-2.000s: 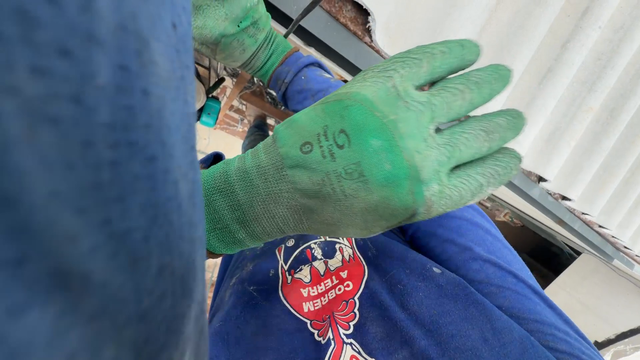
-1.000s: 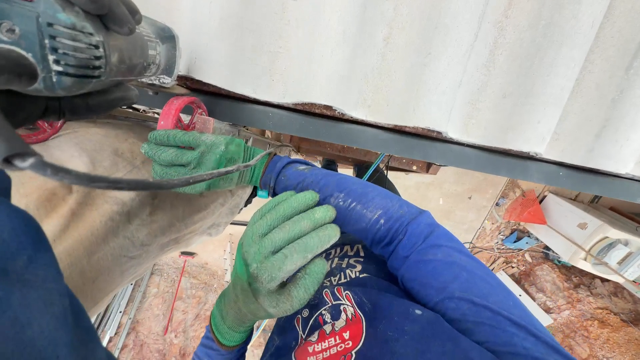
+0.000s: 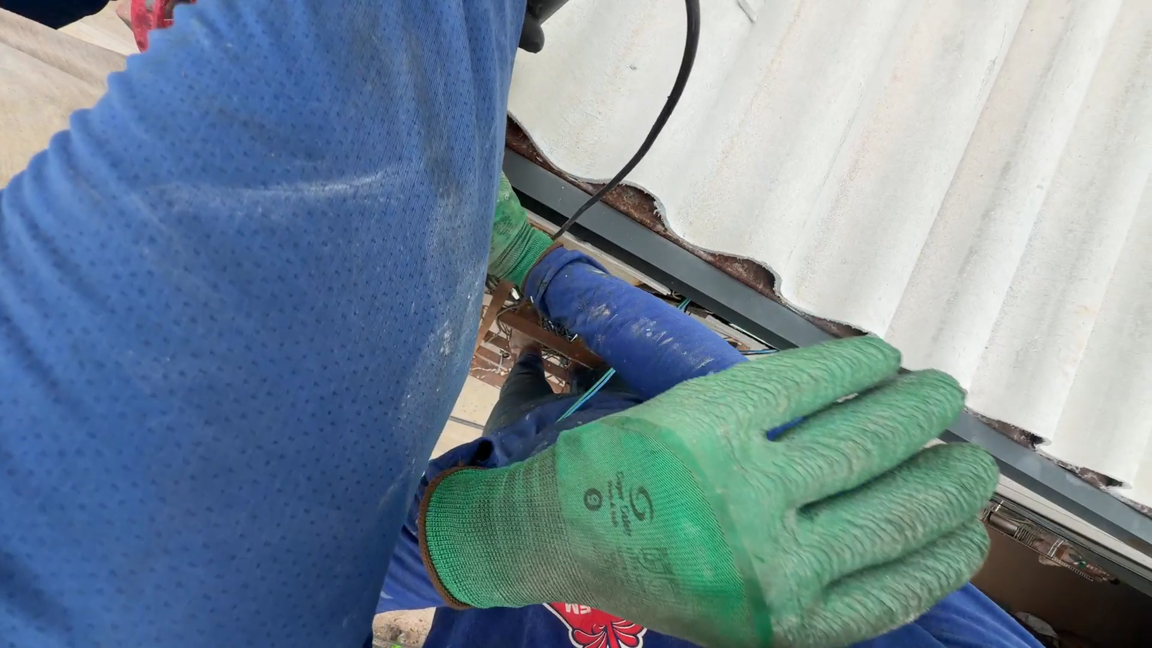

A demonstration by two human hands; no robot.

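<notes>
My left hand (image 3: 765,486), in a green work glove, is spread back-up across the lower right, over my blue shirt (image 3: 504,450) with its red print. No object shows in it; its palm and thumb are hidden. Farther off, my right hand (image 3: 516,229), in the same kind of glove, reaches in behind a large blue dotted garment (image 3: 270,297). Only its cuff and part of its back show, so its fingers and anything in them are hidden. My right sleeve (image 3: 639,319) lies alongside a grey metal edge (image 3: 711,283), and a black cable (image 3: 652,135) passes over the wrist.
Corrugated white roofing sheets (image 3: 864,171) with a broken, wavy edge fill the upper right. Close on the left, the blue garment appears to be a co-worker's. Part of a black tool or glove (image 3: 540,22) shows at the top. Thin blue wires (image 3: 589,393) hang below my sleeve.
One second ago my right hand was closed near a red ring-shaped part, with a co-worker's black gloves on a power tool beside it. The blue garment now hides that area. The view has shifted.
</notes>
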